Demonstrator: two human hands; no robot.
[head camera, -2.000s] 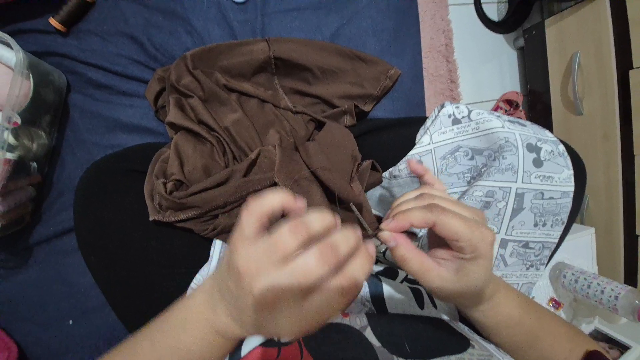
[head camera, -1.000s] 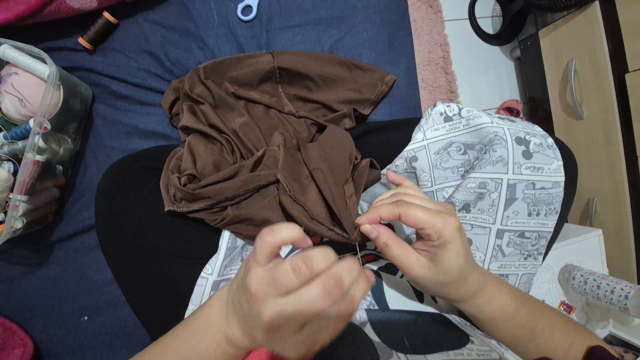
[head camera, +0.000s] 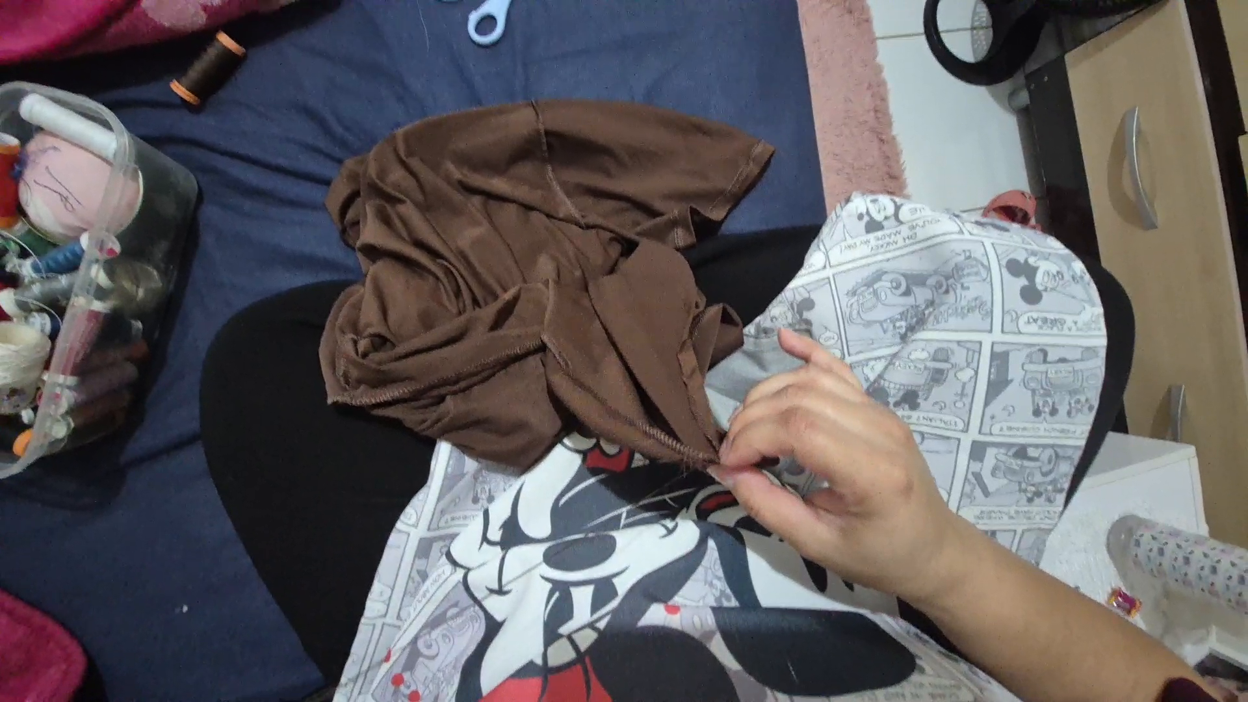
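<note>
Brown fabric with overlocked seams lies crumpled across the lap. My right hand pinches its lower right corner between thumb and index finger, at the end of a seam; whether a needle is also between the fingers cannot be told. My left hand is out of view. Beneath the fabric, a shirt with a cartoon print covers the lap. A spool of dark thread lies on the navy sheet, and the light blue handle of a tool shows at the top edge.
A clear plastic box of thread spools stands at the left on the navy sheet. A pink rug lies beyond the bed's edge. Wooden drawers and a white surface bearing a patterned cylinder are at the right.
My left hand, close to my right hand at the fabric corner in both earlier frames, has gone out of view. My right hand still pinches the corner.
</note>
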